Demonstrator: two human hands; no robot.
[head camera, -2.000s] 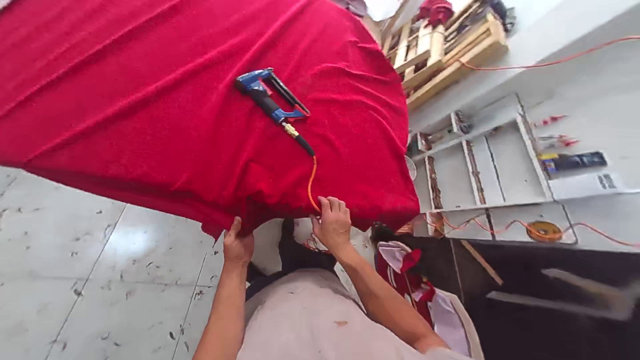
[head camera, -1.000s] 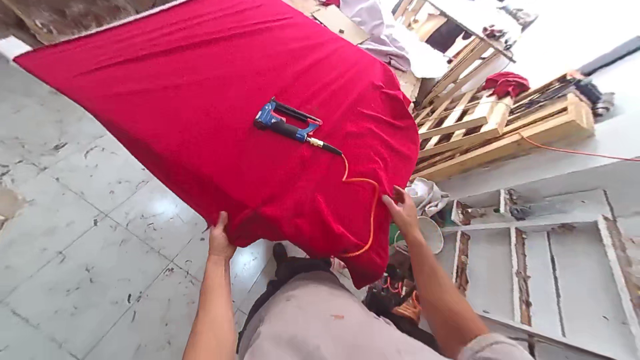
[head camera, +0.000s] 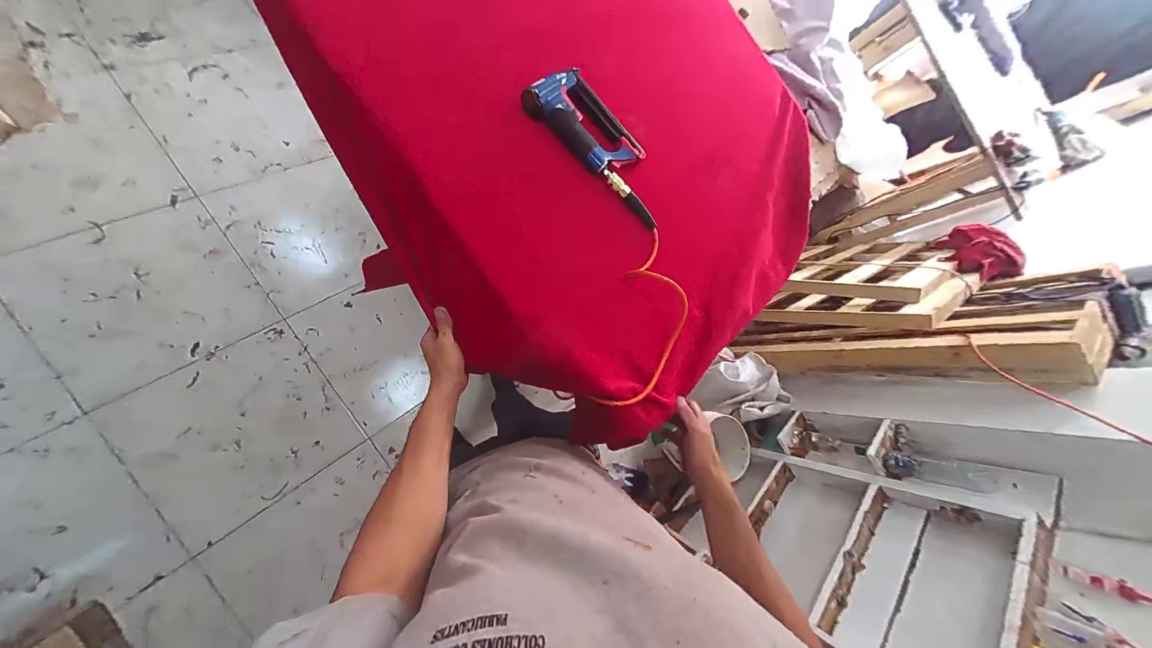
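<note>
Red fabric (head camera: 558, 261) covers a large flat piece in front of me, with its near edge hanging loose in folds. My left hand (head camera: 444, 355) grips the cloth at the near left corner, thumb on top. At the near right corner, my right hand (head camera: 697, 436) touches the fabric edge; its fingertips are partly hidden by the folds. A blue and black pneumatic stapler (head camera: 583, 121) lies on the cloth beyond both hands. From its brass fitting an orange air hose (head camera: 677, 333) curls down toward the near edge.
Wooden frames (head camera: 936, 346) and a slatted piece with a red cloth bundle (head camera: 985, 250) on it stand at the right. Below them are a white bucket (head camera: 731, 445) and a white compartmented shelf (head camera: 954, 576). The tiled floor (head camera: 180, 360) at the left bears scattered scraps.
My right hand has moved from the hose to the right corner of the cloth. The covered piece has turned relative to the floor, and the hose's curve has changed. The view has swung.
</note>
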